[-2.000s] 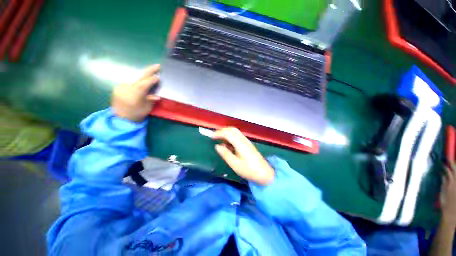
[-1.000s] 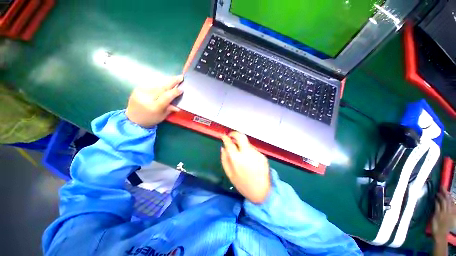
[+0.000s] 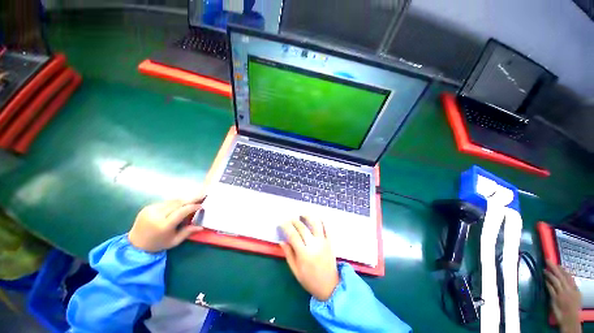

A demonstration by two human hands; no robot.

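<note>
The open silver-grey laptop (image 3: 251,206) sits on an orange-red tray (image 3: 251,243). Its screen (image 3: 316,104) shows a green picture inside a window on the desktop. My left hand (image 3: 166,223) grips the laptop's front left corner, with fingers at the palm rest's edge. My right hand (image 3: 310,252) lies over the touchpad area with its fingertips on the palm rest. I see nothing held in it, though its palm side is hidden. A thin black cable (image 3: 404,195) runs from the laptop's right side.
Right of the laptop lie a black barcode scanner (image 3: 458,237), a blue box (image 3: 470,184) with white label strips (image 3: 490,266), and coiled cable. Other laptops stand behind and at right. Another person's hand (image 3: 563,293) rests at far right. Orange-red trays (image 3: 42,107) are stacked at left.
The view has lifted, showing the whole screen. My right hand has moved from the tray's front edge onto the touchpad area. The small white piece earlier at its fingertips no longer shows there.
</note>
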